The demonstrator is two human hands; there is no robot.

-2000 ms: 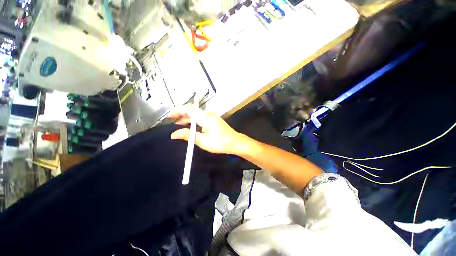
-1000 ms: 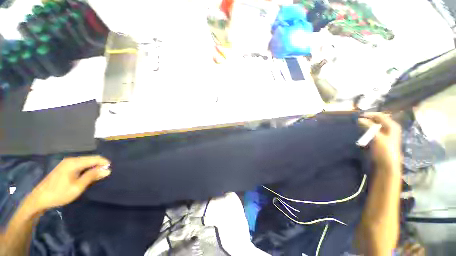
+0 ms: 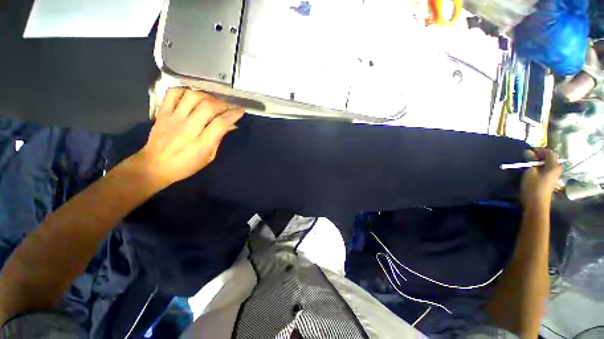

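A dark navy garment panel (image 3: 371, 162) is stretched flat between my hands along the front edge of the machine table. My left hand (image 3: 189, 132) grips its left part beside the grey metal plate (image 3: 199, 40). My right hand (image 3: 542, 175) holds its far right end and also a slim white stick (image 3: 520, 165), which points left over the cloth. Shiny wrinkled navy lining (image 3: 50, 179) hangs at the left, under my left forearm. Fingertips of both hands are partly hidden by the cloth.
A white paper sheet (image 3: 93, 18) lies on the dark board (image 3: 73, 79) at upper left. Orange-handled scissors (image 3: 442, 12), pens (image 3: 513, 89) and a blue plastic bag (image 3: 553, 36) are at upper right. Loose white cords (image 3: 437, 281) lie on dark cloth at lower right.
The view has swung from the machine head to the table's front. My left hand came into view and moved right to the plate's edge. My right hand moved to the cloth's far right end.
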